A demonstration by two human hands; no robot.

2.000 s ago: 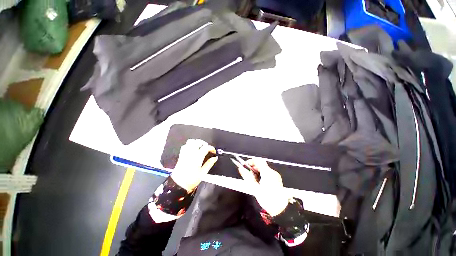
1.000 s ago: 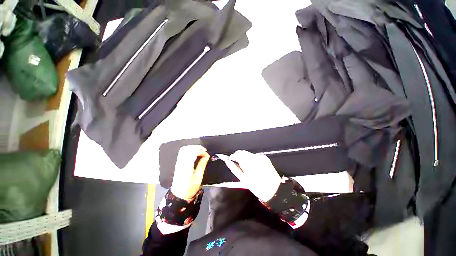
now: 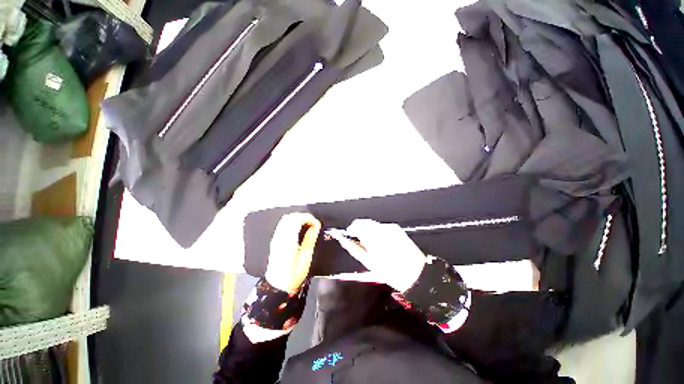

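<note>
A dark zippered panel point(image 3: 450, 206) lies across the front of the white tabletop, its pale zip line point(image 3: 465, 224) running to the right. My left hand point(image 3: 291, 251) pinches the panel near its left end, thumb and fingers together. My right hand point(image 3: 386, 251) is just right of it and holds a slim, pale pointed tool point(image 3: 343, 238), mostly hidden in the fingers, its tip at the zip's left end. Whether a thread is between the fingertips is too small to tell.
A stack of grey panels point(image 3: 180, 172) with two zips lies at left on the tabletop point(image 3: 360, 142). A large tumbled pile point(image 3: 555, 112) is at right, touching the worked panel. Green sacks point(image 3: 49, 82) stand on shelves at far left.
From two seconds ago the view has turned and the blue crate has left it. My hands stay at the zip's left end; since one second ago my right hand has shifted slightly.
</note>
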